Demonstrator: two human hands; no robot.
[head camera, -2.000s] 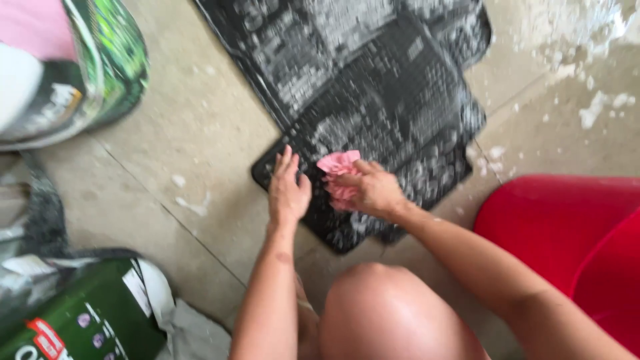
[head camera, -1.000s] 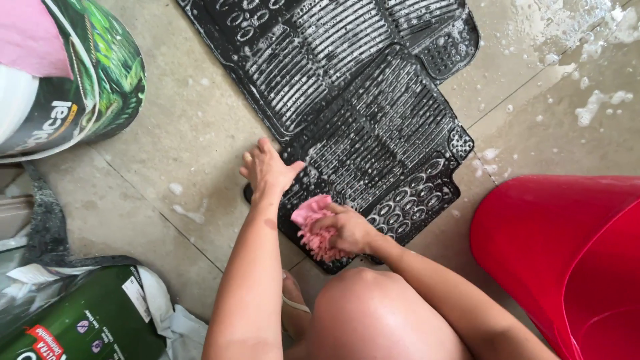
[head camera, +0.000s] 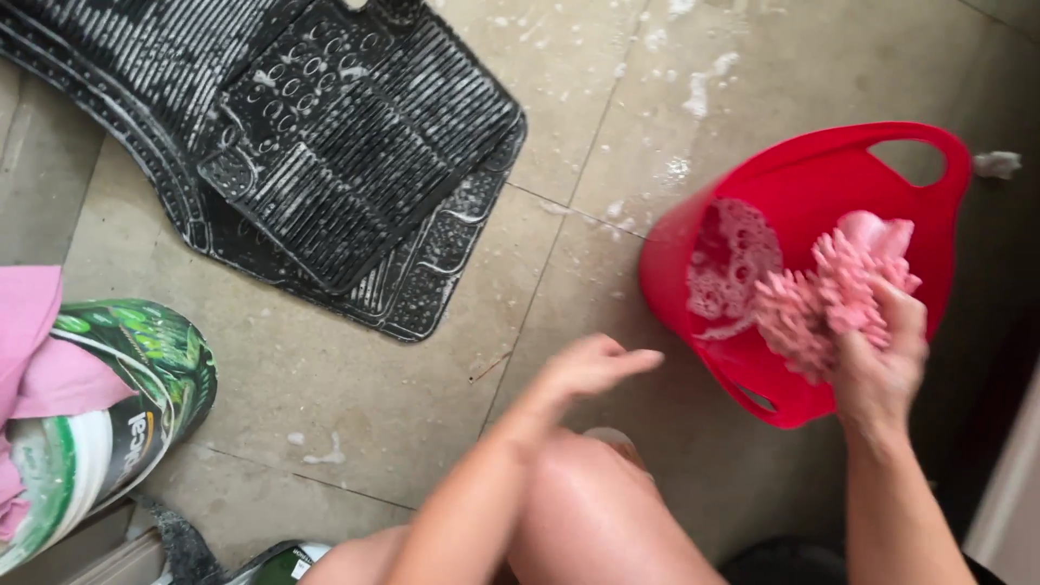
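Note:
My right hand is closed on a pink microfiber chenille wash mitt, held over the mouth of a red plastic tub with two handles. Soapy water with foam shows inside the tub. My left hand holds nothing; its fingers point toward the tub, over the floor beside my knee. Black rubber car mats, stacked and streaked with suds, lie on the floor at the upper left, away from both hands.
A green and white plastic bucket with a pink cloth over it stands at the left. Foam splashes wet the tiled floor. Part of a green container shows at the bottom edge, and a dark round object lies at the lower right.
My right hand has moved with the pink mitt from the mats to the tub on the right. My left hand has come off the mats. The view has swung right.

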